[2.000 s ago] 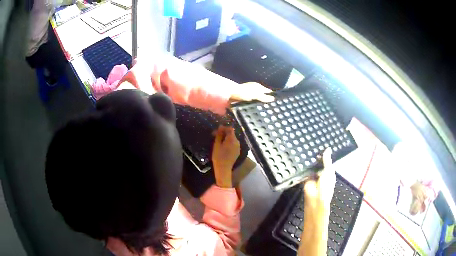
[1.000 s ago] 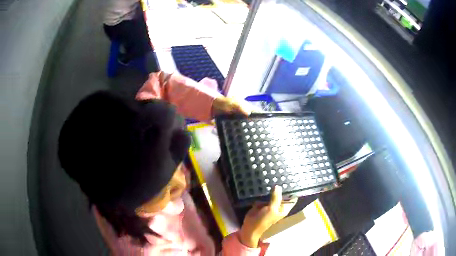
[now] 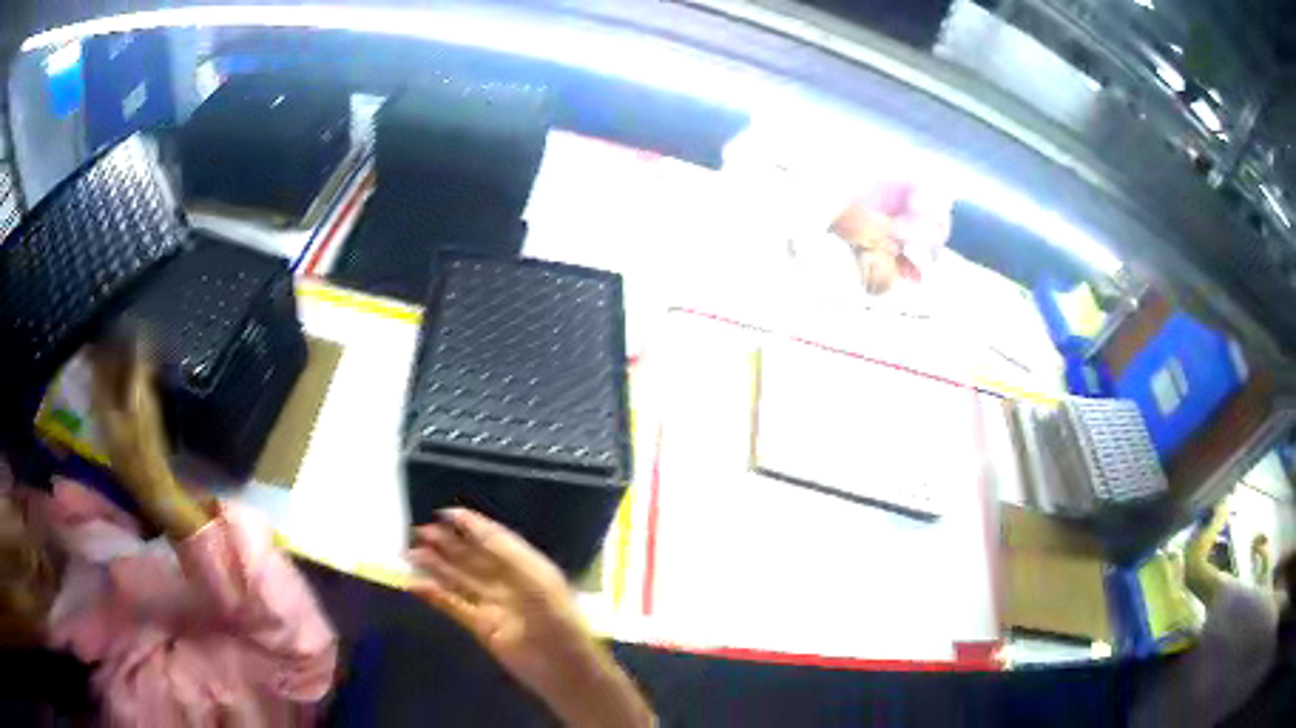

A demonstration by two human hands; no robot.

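Note:
A tall black tray stack stands on the white bench at centre, its top a ribbed grid. My right hand is in front of its lower front face, fingers spread and holding nothing; contact with the stack is unclear. My left hand is not in view. Another black tray stack stands to the left. A black pocketed tray is tilted up behind it at the left edge. A person in a pink sleeve has a blurred hand in front of that left stack.
Dark stacks stand at the back under the light. A cardboard sheet lies between the two front stacks. A flat white panel lies right of centre. Pale ribbed trays and a blue folder are at far right. Hands show across the bench.
The view has swung right. The pocketed tray, earlier held flat by the person in pink, now shows tilted at far left. My right hand, on the tray two seconds ago, is now off it.

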